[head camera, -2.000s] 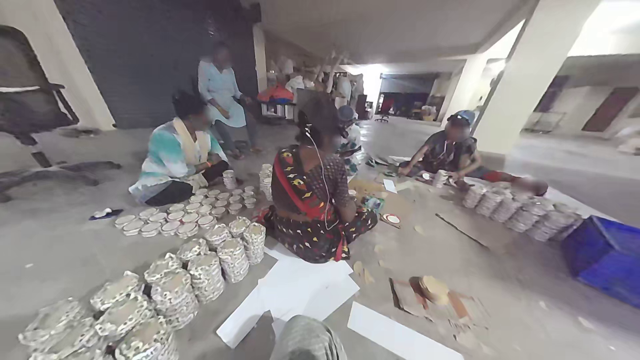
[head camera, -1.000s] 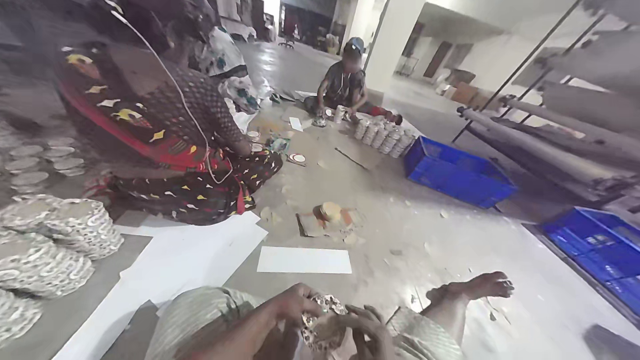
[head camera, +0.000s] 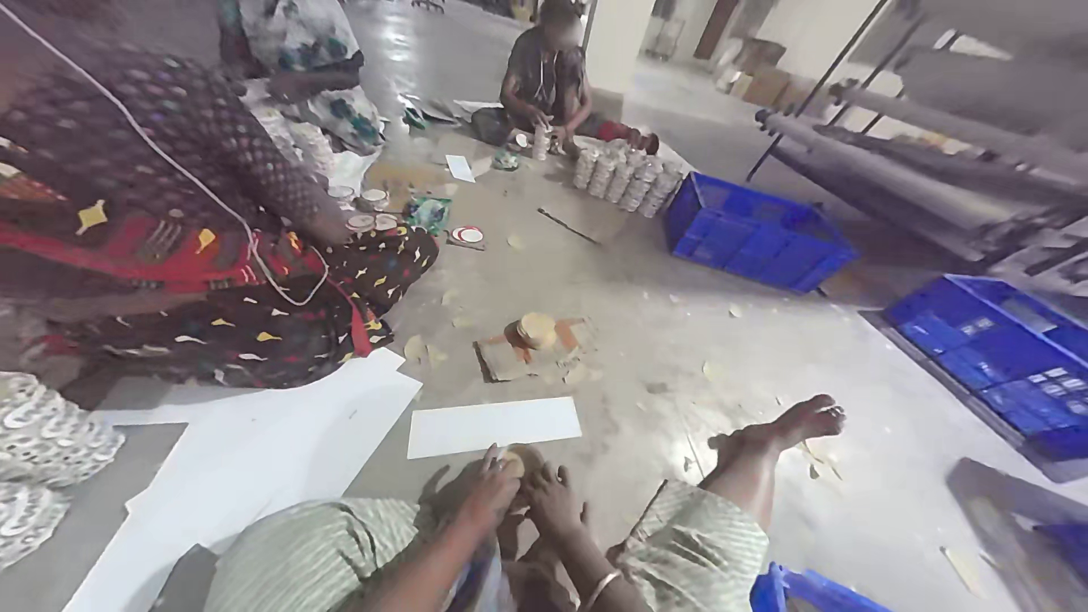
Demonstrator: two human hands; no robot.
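Observation:
Low in the head view, my left hand rests its fingers on a round tan disc between my knees. My right hand, with a bangle at the wrist, touches the disc's right side; whether either hand grips it cannot be told. Just beyond my hands lies a white rectangular sheet on the floor. Farther forward, a small stack of round tan discs sits on a flat piece of brown cardboard.
Large white sheets and patterned stacks lie at left, beside a seated person. Another person sits ahead near more stacks. Blue crates and racked rolls stand at right. A thin stick lies ahead.
The view has swung down and right since the oldest frame. One second ago both hands held a patterned round thing; now they are at a plain tan disc lower between my knees.

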